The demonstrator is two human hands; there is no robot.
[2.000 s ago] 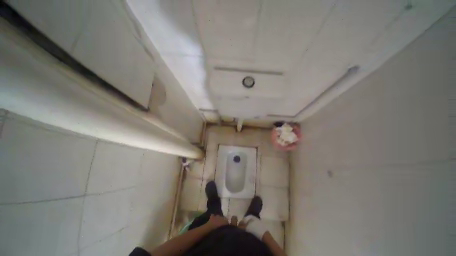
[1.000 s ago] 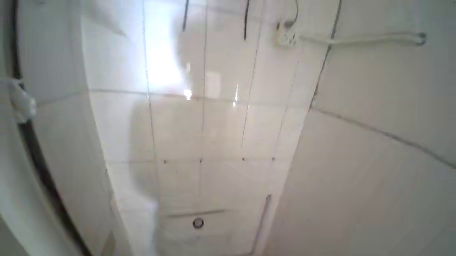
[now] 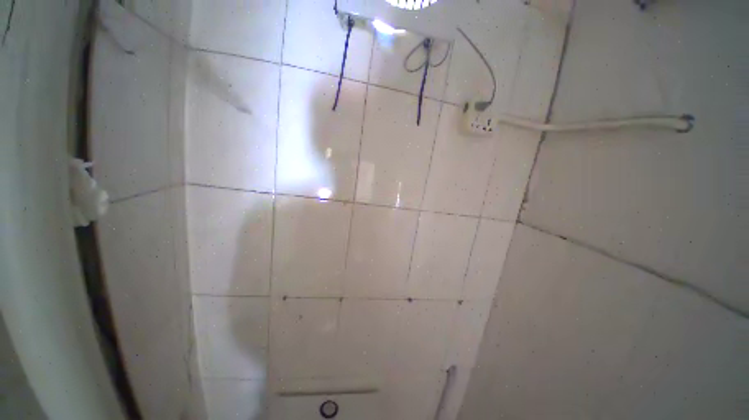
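Note:
Neither of my hands is in the picture. The white tiled wall (image 3: 386, 254) of the toilet room fills the view in front of me, with a soft shadow on its left part. A small round dark-rimmed fitting (image 3: 328, 408) shows on the wall at the bottom edge, below a thin horizontal strip (image 3: 327, 392). The squat toilet and the floor are not in view.
A white socket (image 3: 480, 124) with a plugged-in cable is high on the wall. A pale pipe (image 3: 608, 125) runs right from it. Two dark cords hang at the top. A thick pale pipe (image 3: 37, 246) stands at left, beside a white object (image 3: 86, 197).
The view has tilted up from the floor to the wall. My hands, my feet, the squat toilet and the pink basket have left the picture. The socket and hanging cords now show.

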